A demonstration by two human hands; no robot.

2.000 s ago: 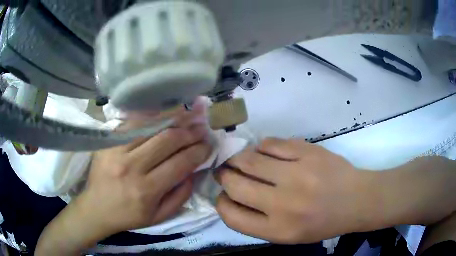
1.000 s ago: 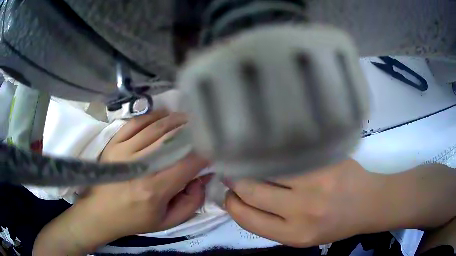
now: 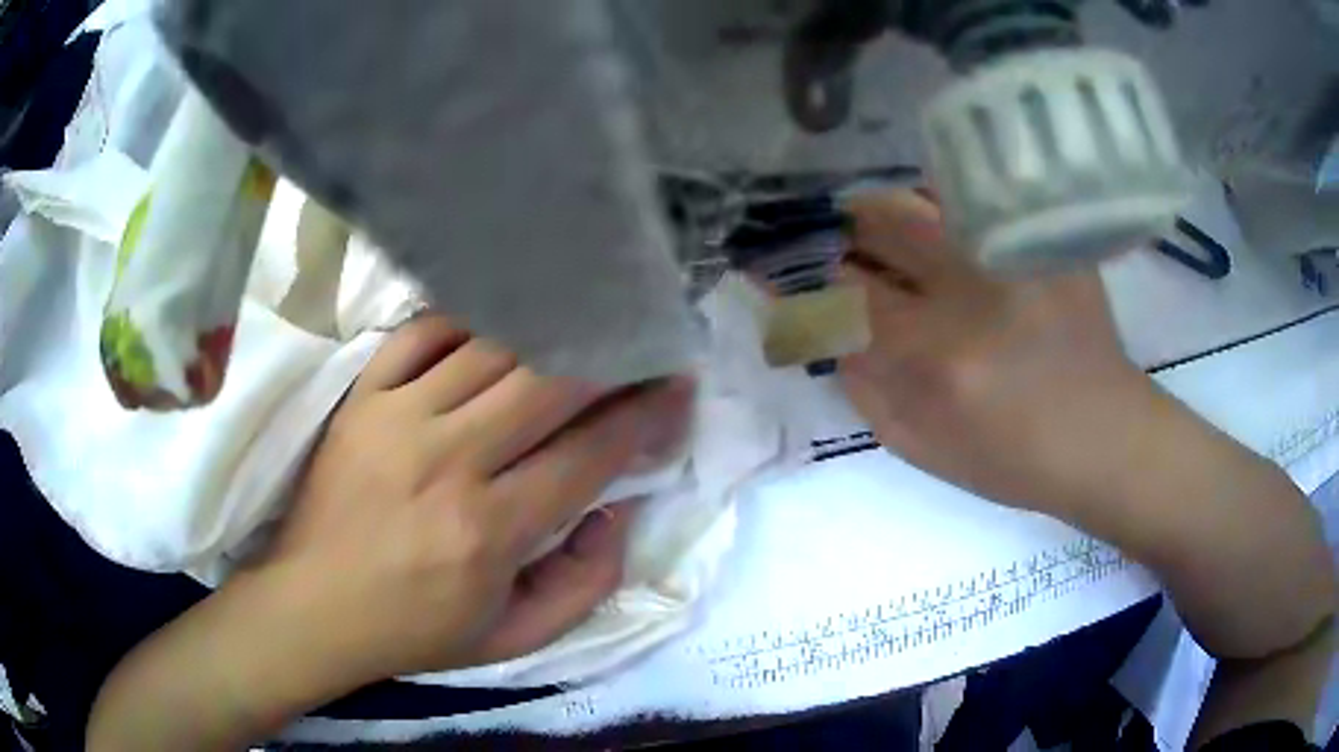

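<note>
A white fabric piece (image 3: 676, 536) lies bunched on the front of the machine bed, under and around my left hand (image 3: 455, 492). My left fingers press and hold the fabric, their tips partly behind the grey machine head (image 3: 485, 162). My right hand (image 3: 984, 338) is up beside the tan block (image 3: 817, 326), to the right of the presser area. Its fingertips are hidden behind the block and the machine head, so I cannot tell if they hold anything. The needle is not clearly visible.
A ribbed off-white knob (image 3: 1057, 162) hangs over my right hand. Dark thread snips (image 3: 1197, 247) lie on the bed at the right, partly hidden. A patterned cloth wrap (image 3: 184, 279) hangs at the upper left. White material with dark ruler-like marks (image 3: 911, 624) covers the table edge.
My right hand has left the fabric by my left hand and moved up and right toward the tan block. My left hand stays on the fabric. The view has shifted, uncovering the marked strip.
</note>
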